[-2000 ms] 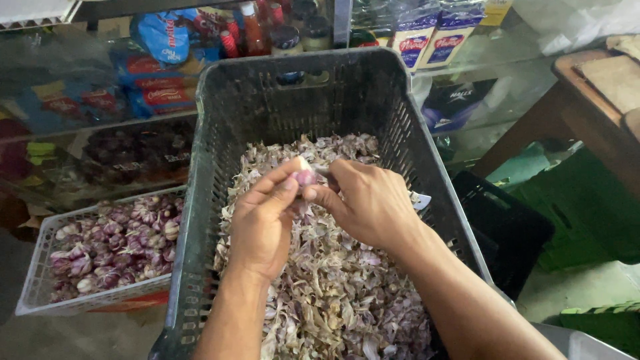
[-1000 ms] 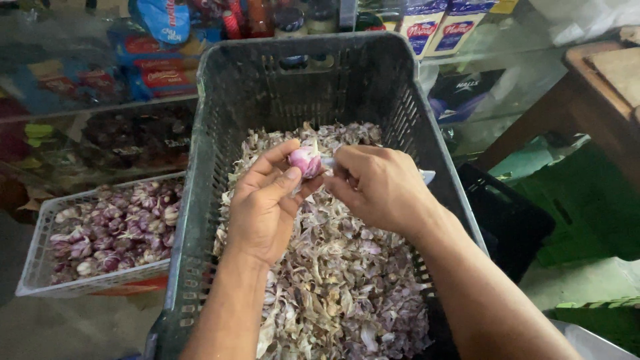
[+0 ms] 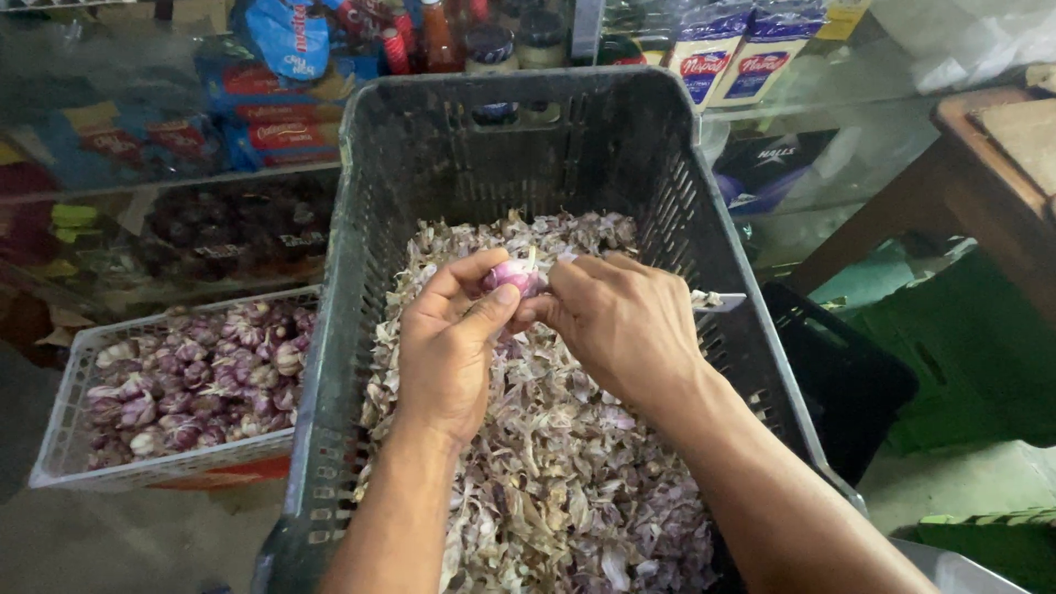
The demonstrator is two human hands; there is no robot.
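Note:
Above a black plastic crate [image 3: 320, 388], my left hand [image 3: 454, 346] holds a purple-and-white garlic bulb [image 3: 510, 278] between thumb and fingers, its short stem pointing up. Close against the bulb's right side, my right hand [image 3: 623, 326] is closed around a small tool that is mostly hidden. A flat metal piece [image 3: 726, 304], perhaps part of a knife, sticks out to the right of that hand with bits of skin by it. Loose, dry garlic skins [image 3: 561, 462] lie in a thick layer inside the crate, beneath both hands.
A white plastic basket [image 3: 165, 472] of garlic bulbs stands at the left. Glass shelves behind the crate hold packets [image 3: 285, 136], jars [image 3: 540, 41] and a sauce bottle [image 3: 440, 37]. To the right are a wooden table [image 3: 973, 157], a black crate [image 3: 833, 371] and green crates [image 3: 949, 363].
The bulb has turned in my left hand, its stem now pointing up. Both hands stay close together over the crate.

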